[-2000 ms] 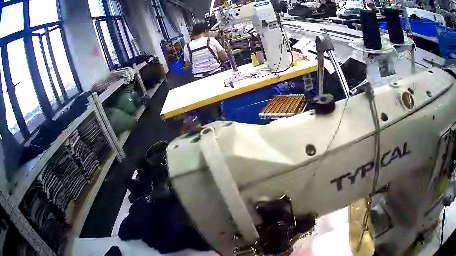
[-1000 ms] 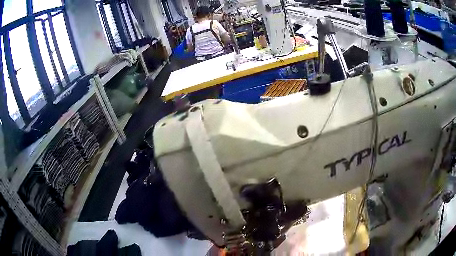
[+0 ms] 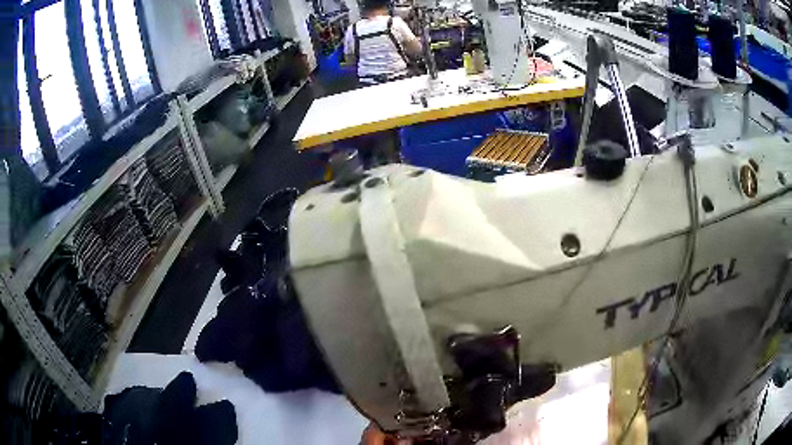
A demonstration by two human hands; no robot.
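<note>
The cream sewing machine head marked TYPICAL [image 3: 521,243] fills the centre and right. Its dark needle and presser foot area [image 3: 486,378] is low in the middle. A small skin-coloured patch shows under the head at the bottom edge, apparently fingertips of my left hand [image 3: 377,435]; its grip and anything it holds are hidden. My right hand is not in view. A large heap of dark cloth [image 3: 260,339] lies behind and left of the head. Smaller dark garment pieces [image 3: 169,415] lie at the near left.
The white sewing table [image 3: 295,415] shows beneath the cloth. A tan upright piece [image 3: 628,391] stands under the arm. Black thread cones [image 3: 683,48] stand upper right. A yellow-edged table [image 3: 365,117] is ahead, with a person [image 3: 380,48] behind it. Shelves of stacked cloth [image 3: 130,217] line the left.
The view has shifted. The dark pieces at the near left show much more than two seconds ago. The skin-coloured patch under the head has appeared since the oldest frame.
</note>
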